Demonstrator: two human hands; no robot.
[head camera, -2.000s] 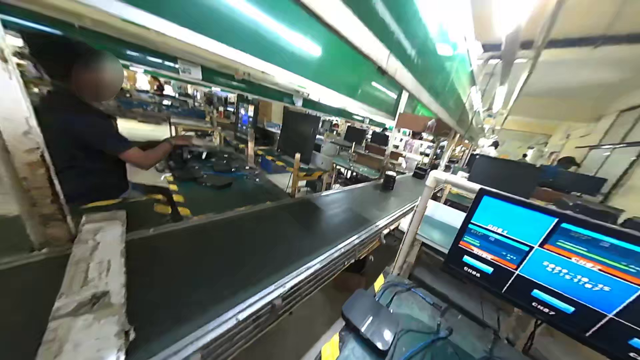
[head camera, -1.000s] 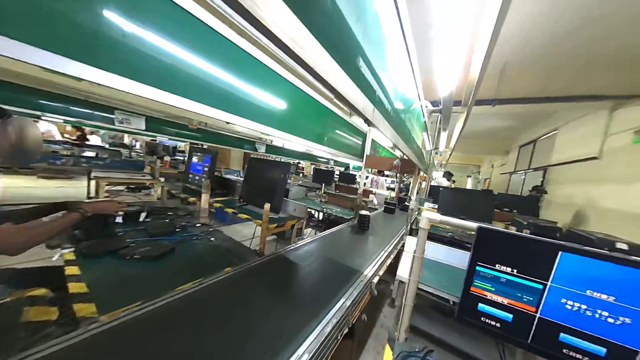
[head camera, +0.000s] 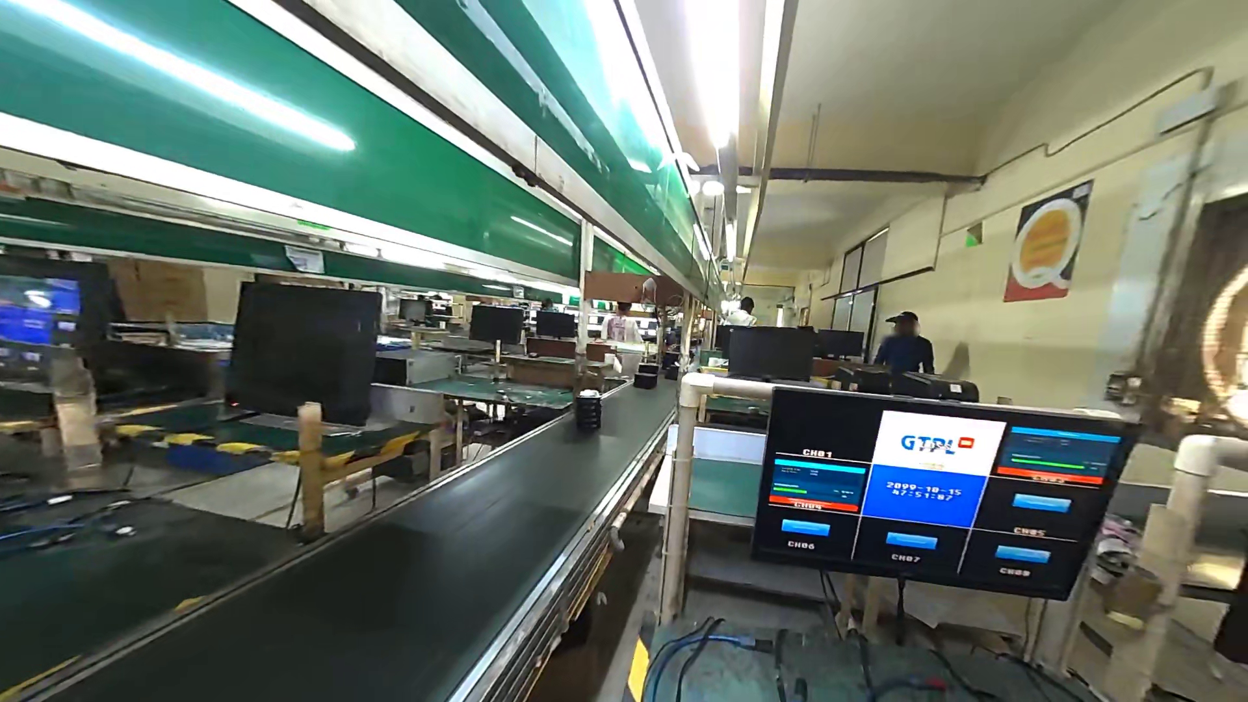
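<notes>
Neither my left hand nor my right hand shows in the head view, so what they hold cannot be seen. A dark conveyor belt (head camera: 458, 546) runs from the lower left toward the middle distance. On it stands a stack of black items (head camera: 588, 410), and a second black stack (head camera: 645, 375) is farther along. To the right, a monitor (head camera: 941, 492) with several lit tiles hangs at a pipe frame. Below it, black and blue cables (head camera: 712, 643) lie on a green work surface (head camera: 809, 673).
White pipe posts (head camera: 675, 507) rise beside the belt. Left of it stand a dark monitor (head camera: 304, 346) and a green bench with yellow-black tape (head camera: 234, 447). A green overhead panel (head camera: 439, 195) runs above. A person in a dark top (head camera: 905, 346) is near the right wall.
The view has swung well to the right. The co-worker at the left bench is out of view, and the right-hand monitor now shows fully. The nearer black stack looks closer on the belt.
</notes>
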